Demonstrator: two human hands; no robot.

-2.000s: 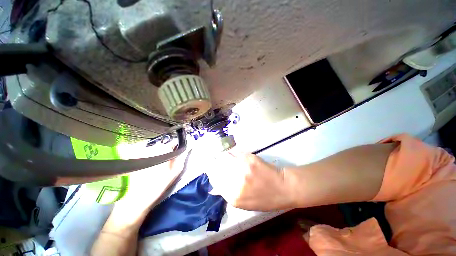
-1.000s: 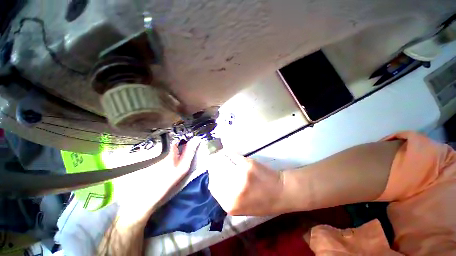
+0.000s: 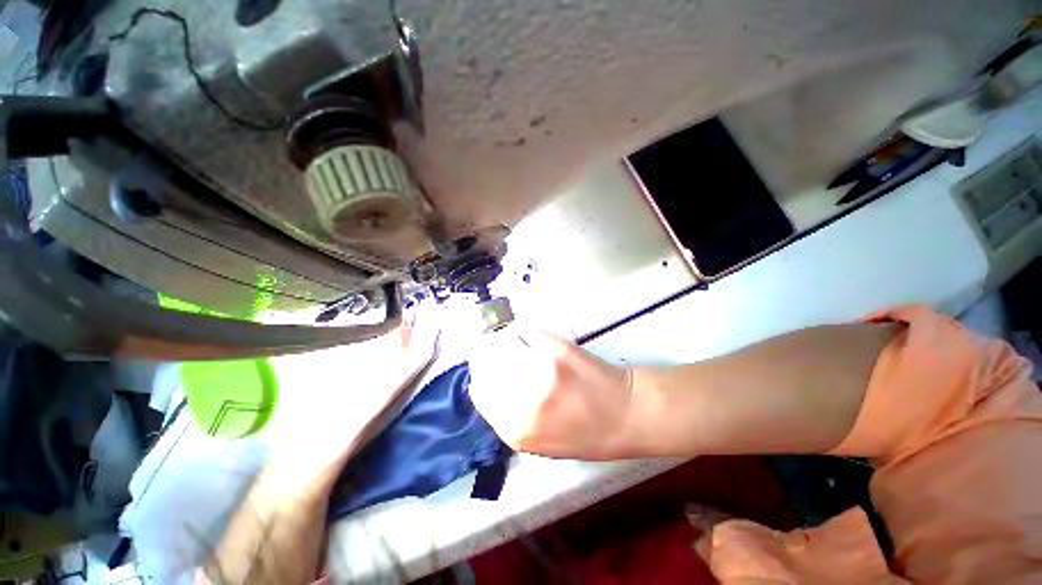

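Observation:
Navy fabric [image 3: 414,448] lies on the machine table between my two hands, with a small dark navy strip [image 3: 489,480] at its front edge. My right hand [image 3: 546,394] is closed on the cloth just in front of the presser foot [image 3: 463,274]; its fingertips are washed out by the lamp. My left hand [image 3: 363,383] lies along the left side of the navy fabric, fingers near the needle. Glare hides its fingertips, so its hold cannot be told. White cloth [image 3: 183,491] lies left of my left forearm.
The machine head fills the top, with a ribbed tension dial [image 3: 359,189] and curved guard bar [image 3: 240,338]. A neon tag [image 3: 232,398] hangs left. A smartphone [image 3: 711,197] and dark snips [image 3: 886,166] lie on the bed. Dark red cloth [image 3: 640,531] shows below the table.
The camera view has shifted, so the machine head and dial sit differently in the picture. My hands remain close to the needle, with little visible change in the navy fabric.

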